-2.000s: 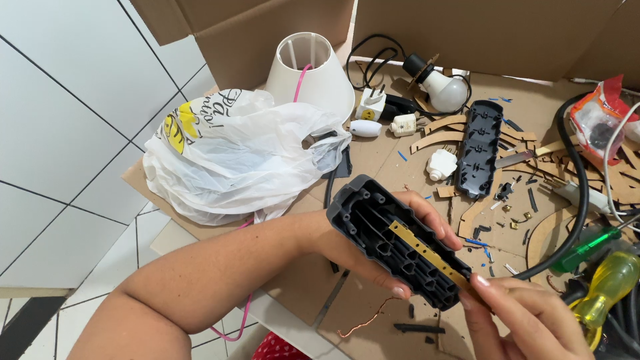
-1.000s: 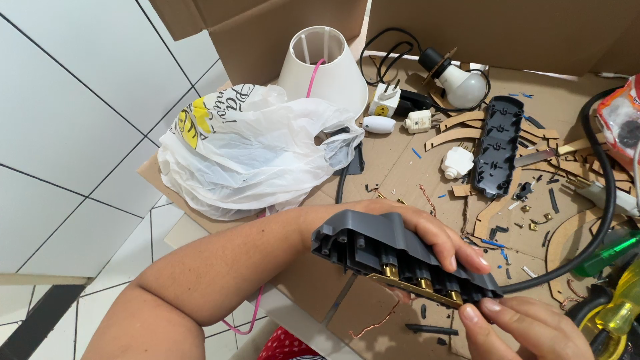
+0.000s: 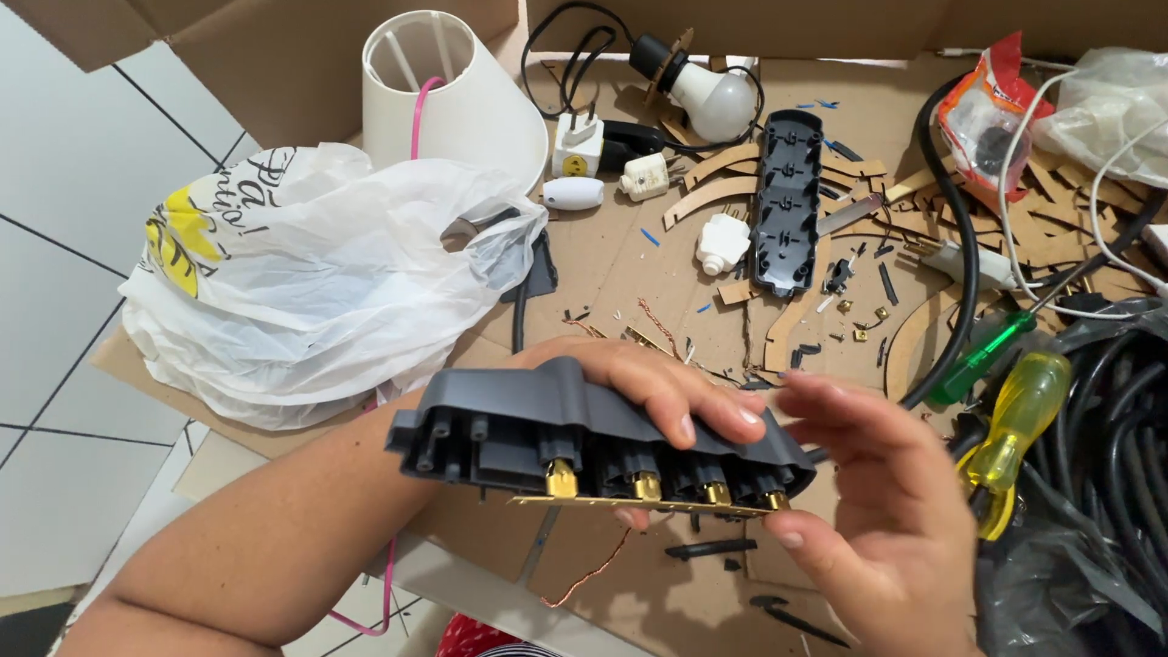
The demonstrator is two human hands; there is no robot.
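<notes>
My left hand (image 3: 675, 392) grips the dark grey plastic housing of a power strip (image 3: 511, 401), fingers over its top, its open underside tilted toward me. A brass contact strip (image 3: 630, 503) with several upright clips lies along the housing's lower edge, the clips reaching into its inner slots. At the right end of the strip is the thumb of my right hand (image 3: 867, 511); its fingers are spread apart, and whether the thumb touches the brass is hard to tell. The matching black plastic half (image 3: 790, 201) lies on the cardboard beyond, inner side up.
A white plastic bag (image 3: 338, 283) and a white lampshade (image 3: 447, 100) stand left. Behind are a bulb in a socket (image 3: 712, 100) and white plugs (image 3: 724, 243). Green (image 3: 985, 356) and yellow (image 3: 1027, 411) screwdrivers, black cable (image 3: 1131, 392), cardboard scraps and small brass parts lie right.
The housing has turned from its open side facing up to an edge-on tilt. The fingers of my right hand have moved off the strip's end and spread.
</notes>
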